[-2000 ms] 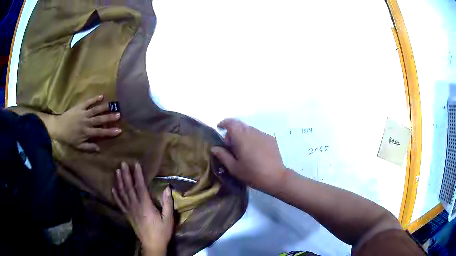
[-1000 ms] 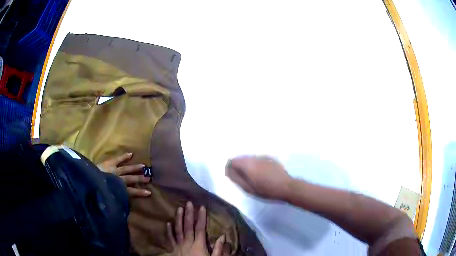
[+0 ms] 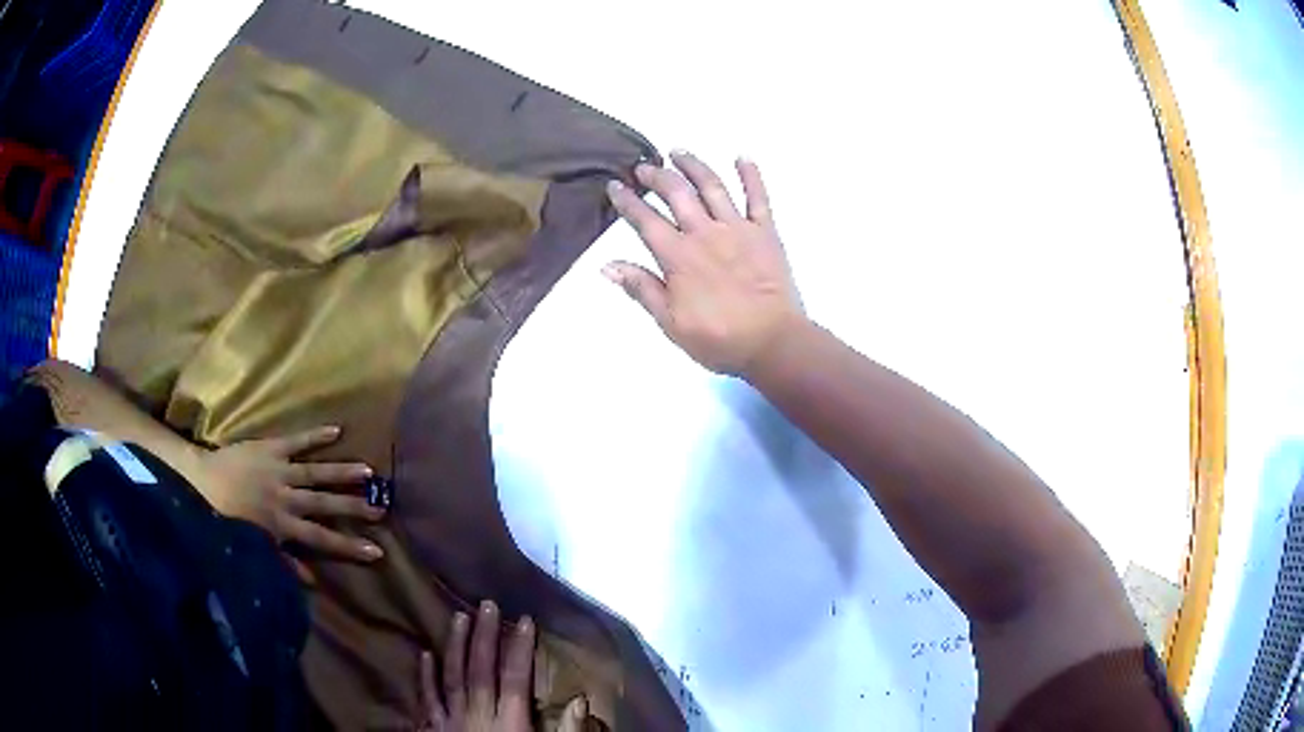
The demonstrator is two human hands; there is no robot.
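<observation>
A brown vest (image 3: 451, 458) lies lining side up on the left of the white table, its golden-olive lining (image 3: 300, 322) wrinkled around the armhole. Short dark marks run along its upper front edge. A tiny black label sits at the back neck. My right hand (image 3: 701, 265) is palm down, fingers spread, its fingertips at the vest's upper right corner. My left hand (image 3: 483, 679) lies flat on the vest at the bottom, cut off by the frame edge.
Another person's hand (image 3: 293, 493) rests on the vest beside the label, with dark clothing (image 3: 157, 601) at lower left. A pale card (image 3: 1148, 594) lies by the table's orange edging (image 3: 1210, 429) at right. A red object (image 3: 32, 193) is at far left.
My right hand has moved up from the table to the vest's upper corner and its fingers have spread. The upper front edge has shifted; the armhole no longer shows white.
</observation>
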